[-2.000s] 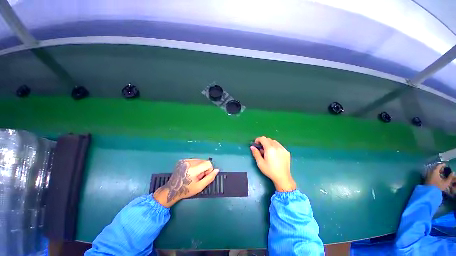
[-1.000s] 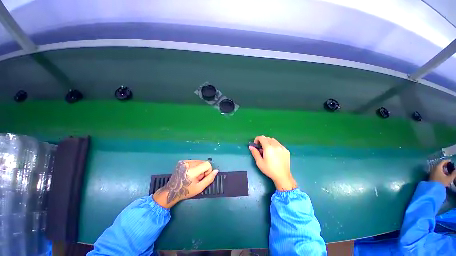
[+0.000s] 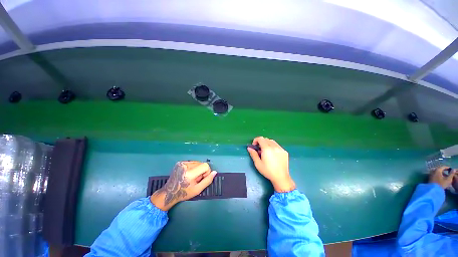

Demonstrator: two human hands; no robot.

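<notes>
A flat slotted black strip (image 3: 234,185) lies on the teal bench in front of me. My left hand (image 3: 186,183) is bare and tattooed, and rests over the strip's slotted left part. Its fingers are curled together and no object shows in them. My right hand (image 3: 271,160) is to the right, beyond the strip, near the bright green belt. Its thumb and fingers are closed on a small dark part (image 3: 255,148), mostly hidden by the fingers. A tiny black scrap (image 3: 208,160) lies just beyond my left fingers. No tweezers can be made out.
Round black units stand along the belt, at left (image 3: 115,93) and right (image 3: 326,105). Two taped discs (image 3: 220,106) lie between them. A long dark stack (image 3: 64,190) and clear trays (image 3: 22,185) are at left. Another person's hand (image 3: 442,176) is at far right.
The round units and taped discs have moved left along the belt. Both my hands keep nearly the same pose. The other person's hand at far right has shifted slightly.
</notes>
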